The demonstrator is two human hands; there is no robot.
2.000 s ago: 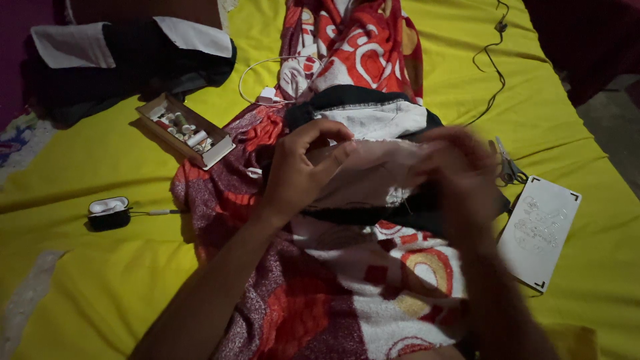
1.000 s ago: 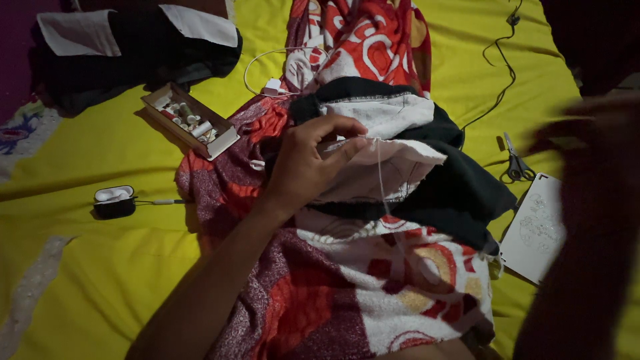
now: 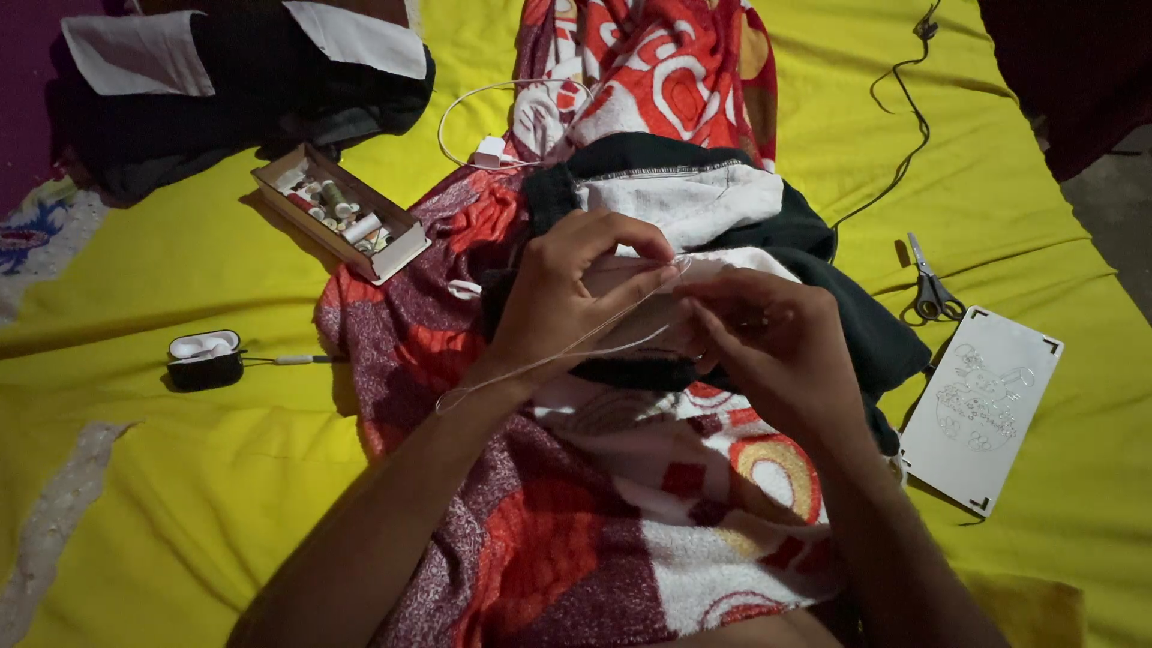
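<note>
My left hand (image 3: pixel 585 288) pinches the edge of a white cloth piece (image 3: pixel 747 261) on a black garment (image 3: pixel 841 315) between thumb and forefinger. A pale thread (image 3: pixel 558 355) loops from near those fingertips across my left wrist. Close to its right, my right hand (image 3: pixel 765 333) has its thumb and fingers bent together at the cloth; whether a needle is between them cannot be made out. Another white part (image 3: pixel 679 202) of the garment lies just beyond my hands. The garment rests on a red, maroon and white patterned blanket (image 3: pixel 540 540).
A wooden box (image 3: pixel 342 216) of thread spools stands at left, with an earbud case (image 3: pixel 205 360) nearer me. Scissors (image 3: pixel 932 288) and a white lid-like panel (image 3: pixel 985 409) lie at right. A white charger (image 3: pixel 493 153), dark cable (image 3: pixel 909 148) and folded dark clothing (image 3: pixel 252 90) lie farther off.
My right hand has come back from the far right to the cloth beside my left hand. The thread, which hung down over the cloth, now loops left across my left wrist. My left hand keeps its pinch.
</note>
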